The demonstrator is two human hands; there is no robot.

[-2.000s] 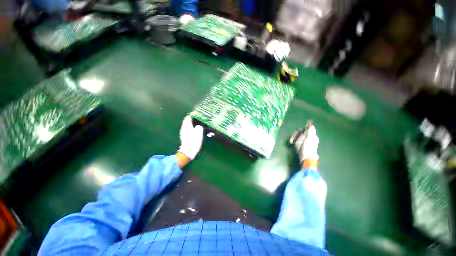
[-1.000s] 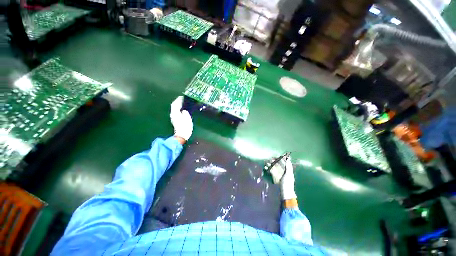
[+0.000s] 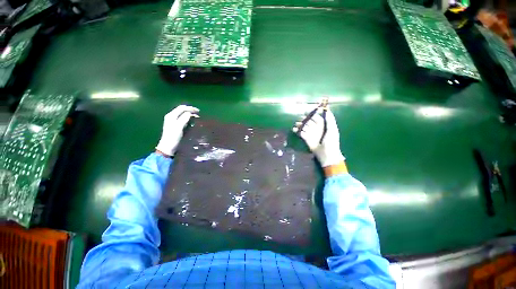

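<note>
A dark work mat [image 3: 243,180] flecked with white scraps lies flat on the green bench in front of me. My left hand [image 3: 174,130], in a white glove, is at the mat's upper left corner, fingers bent; whether it grips the mat edge cannot be told. My right hand [image 3: 325,138], white-gloved with an orange-tan band at the cuff, holds side cutters [image 3: 325,113] with dark handles, jaws pointing away from me, beside the mat's upper right corner. A green circuit board [image 3: 205,36] on a black base stands beyond the mat, touched by neither hand.
Another circuit board [image 3: 34,152] is at the left, above a slotted orange rack plate [image 3: 34,257]. More boards [image 3: 433,42] stand at the far right. A second pair of pliers [image 3: 498,180] and a black strip-like object [image 3: 484,182] lie on the right of the bench.
My left hand has left the circuit board's side and come to the mat's corner. The view has turned down, showing the whole mat. My right hand still holds the cutters.
</note>
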